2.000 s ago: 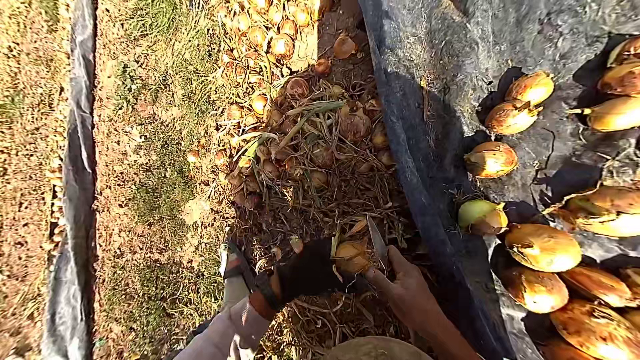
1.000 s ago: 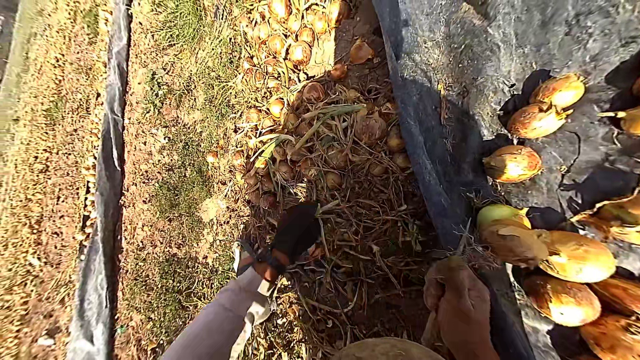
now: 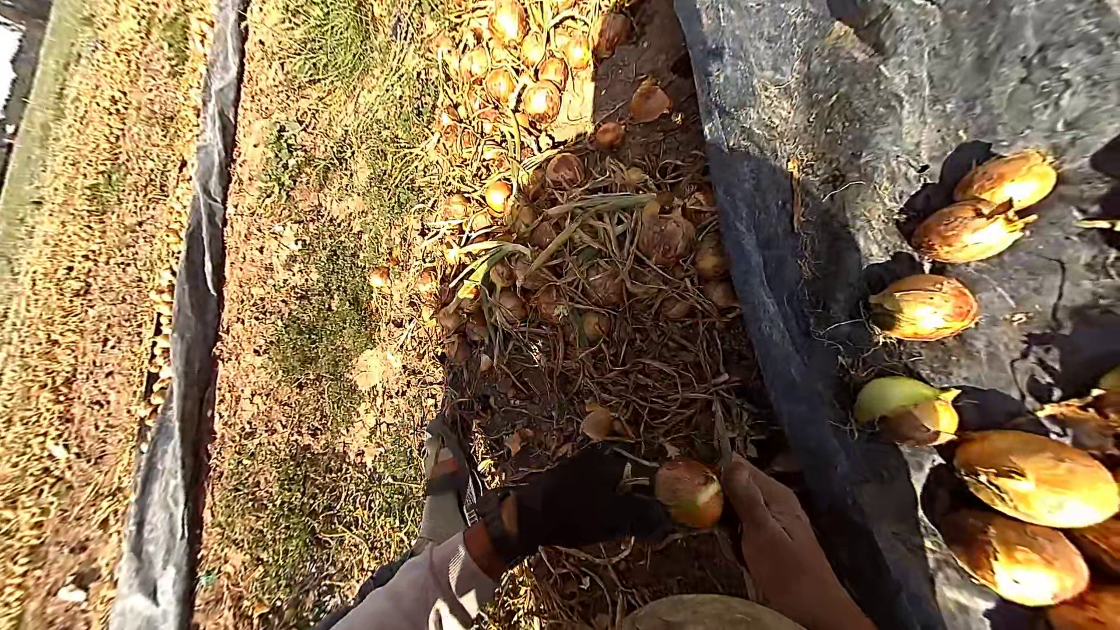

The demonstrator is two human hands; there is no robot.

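My left hand (image 3: 582, 500), in a black glove, grips a yellow-brown onion (image 3: 689, 493) low in the middle of the view. Just right of that onion is my bare right hand (image 3: 774, 516), closed on a knife (image 3: 721, 430) whose narrow blade points up. Its handle is hidden in my fingers. Beyond both hands a heap of onions (image 3: 665, 234) with dry stalks (image 3: 604, 206) lies on the soil.
Dark plastic sheeting (image 3: 761, 254) runs along the right, bearing several loose onions (image 3: 926, 307). Another strip of sheeting (image 3: 194, 332) lies at the left beyond dry grass (image 3: 319, 332). A rounded pale object (image 3: 709, 614) shows at the bottom edge.
One second ago my left hand was empty over the stalks and my right hand was by the sheeting. Now the left holds an onion and the right is beside it.
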